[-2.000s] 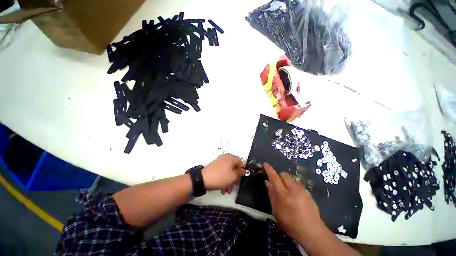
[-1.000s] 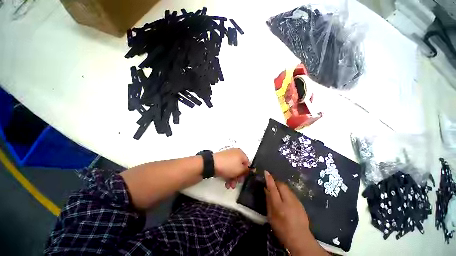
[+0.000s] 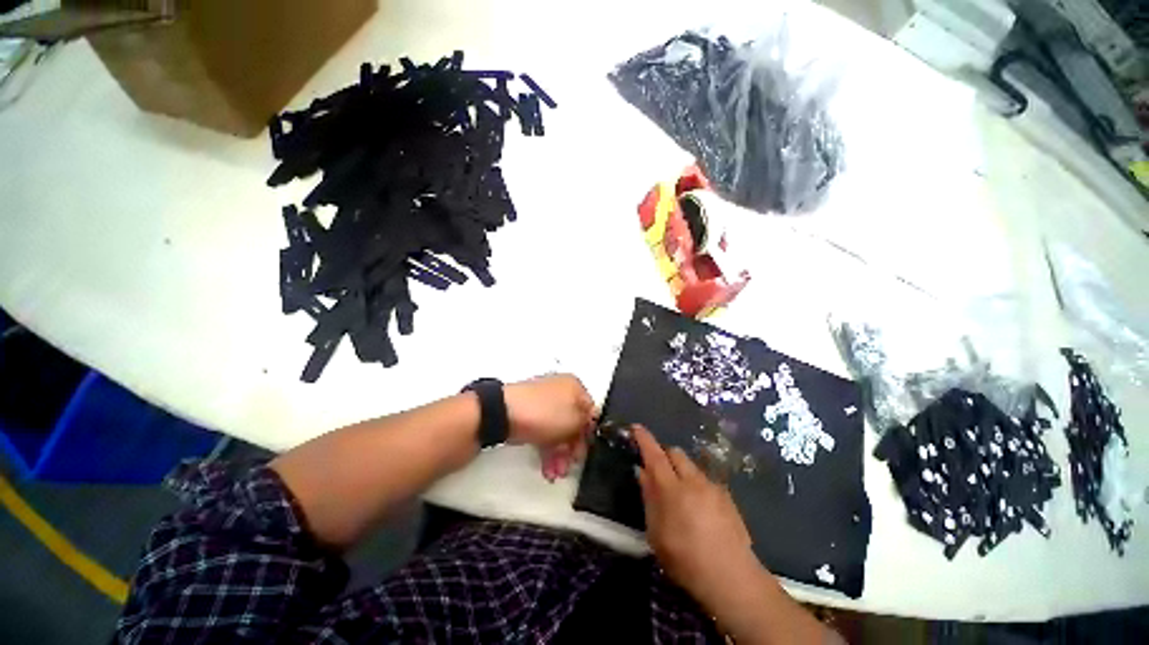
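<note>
My left hand (image 3: 551, 413), with a black band on the wrist, is at the left edge of the black mat (image 3: 806, 523). My right hand (image 3: 687, 504) lies on the mat, its fingertips close to the left hand's. Something small and dark is between the fingertips; its shape is too small and dark to tell. Shiny silver-purple fastener parts (image 3: 713, 369) lie on the mat's upper part. A whiter pile of backing parts (image 3: 795, 420) lies to their right.
Plain black fabric tabs (image 3: 403, 189) are heaped at the left, by a cardboard box (image 3: 240, 63). A red and yellow tape dispenser (image 3: 687, 246) stands behind the mat. A large plastic bag (image 3: 743, 120) is at the back. Fitted tabs (image 3: 970, 466) and a clear bag (image 3: 932, 372) are at the right.
The view has shifted, first one way and then back. Both hands stay together at the mat's left edge, with only slight finger changes.
</note>
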